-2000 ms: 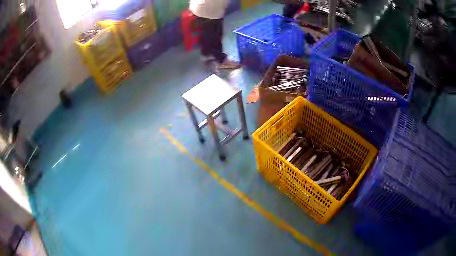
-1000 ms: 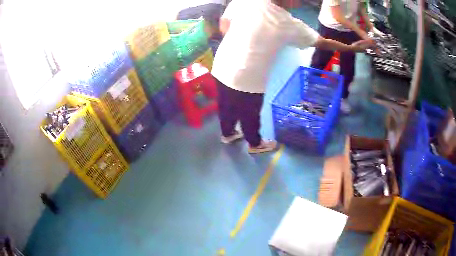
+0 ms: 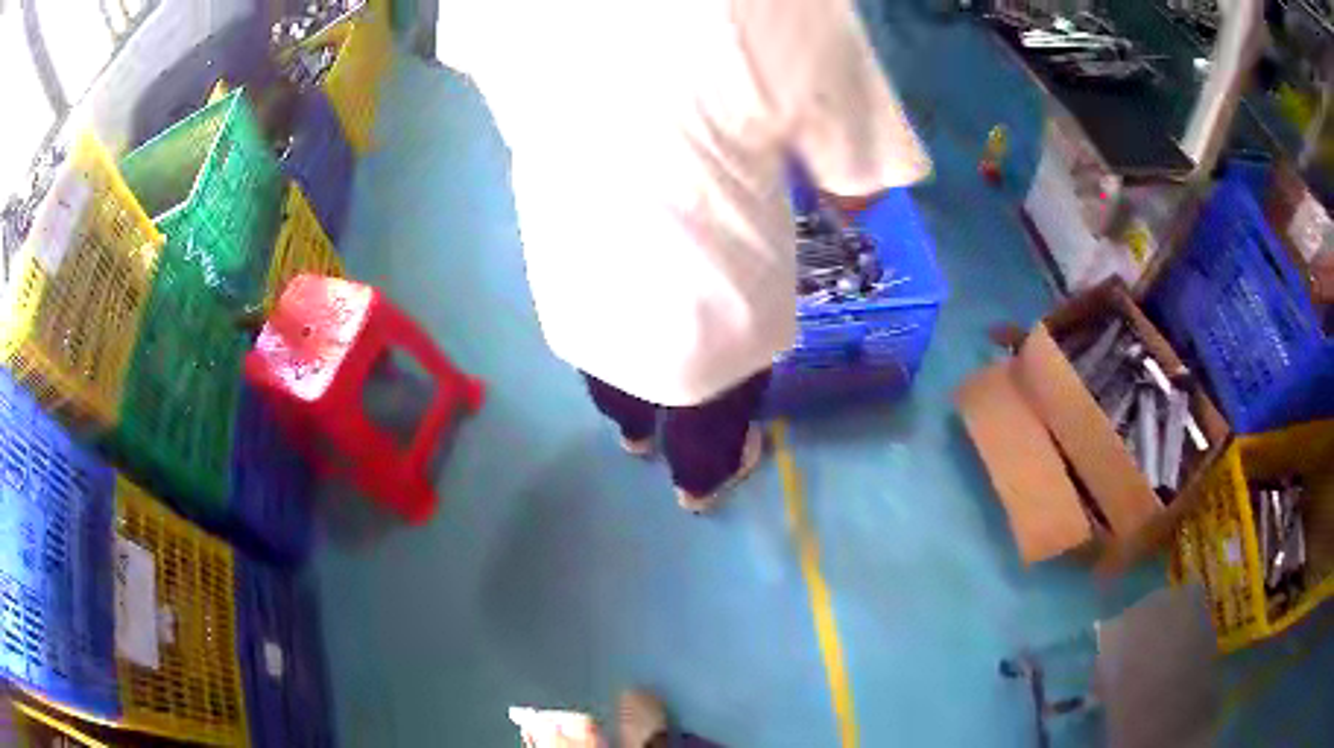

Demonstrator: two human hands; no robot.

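Observation:
Neither of my hands can be made out. A small whitish shape (image 3: pixel 556 726) and a tan shape (image 3: pixel 642 719) are cut off by the bottom edge; they may be shoes, but I cannot tell. A person in a white shirt (image 3: pixel 644 190) and dark trousers stands close in front, back towards me. A blue crate (image 3: pixel 856 344) with silver and dark sticks stands just beyond, partly hidden by the person. A red plastic stool (image 3: pixel 359 380) stands on the floor to the left of the person.
Yellow, green and blue crates (image 3: pixel 183 395) are stacked along the left. At right are an open carton (image 3: pixel 1083 424) of silver parts, a yellow crate (image 3: pixel 1226 563), a blue crate (image 3: pixel 1244 307) and a grey-topped stool (image 3: pixel 1156 665). A dark bench (image 3: pixel 1112 110) is at upper right.
The view has swung left and moved forward. The person and red stool look nearer, and the small stool has shifted to the lower right edge. The second person seen earlier is no longer visible.

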